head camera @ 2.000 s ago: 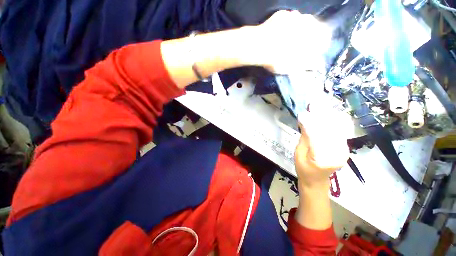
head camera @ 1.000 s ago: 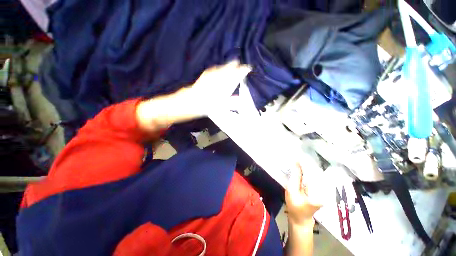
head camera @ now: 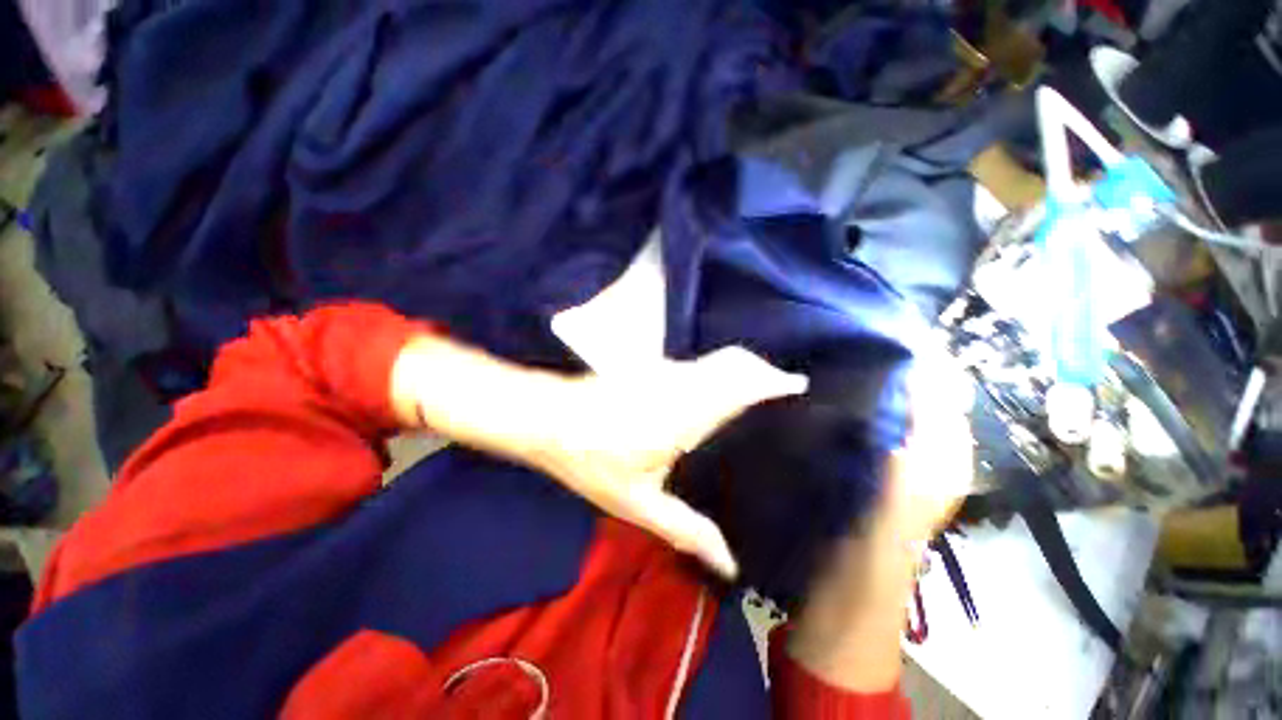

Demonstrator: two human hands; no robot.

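Navy fabric point(head camera: 794, 492) lies across the front of the white table, joined in view with the large navy heap point(head camera: 422, 169). My left hand point(head camera: 647, 429) is at its left edge, thumb and fingers spread apart. My right hand point(head camera: 931, 443) is at the fabric's right side beside the machine point(head camera: 1005, 331), with folds running into it; glare hides its fingers. A blue-grey panel point(head camera: 907, 211) lies behind, left of the machine head.
Red-handled snips point(head camera: 918, 598), partly hidden, and dark tweezers point(head camera: 956, 580) lie right of my right forearm. A black strip point(head camera: 1062, 556) hangs across the white table point(head camera: 1019, 640). A white lamp arm point(head camera: 1057, 141) and light-blue part point(head camera: 1076, 303) stand over the machine.
Navy fabric now covers the table front that was bare. My left hand has moved right and down, its fingers spread. My right hand has moved up toward the machine, onto the fabric.
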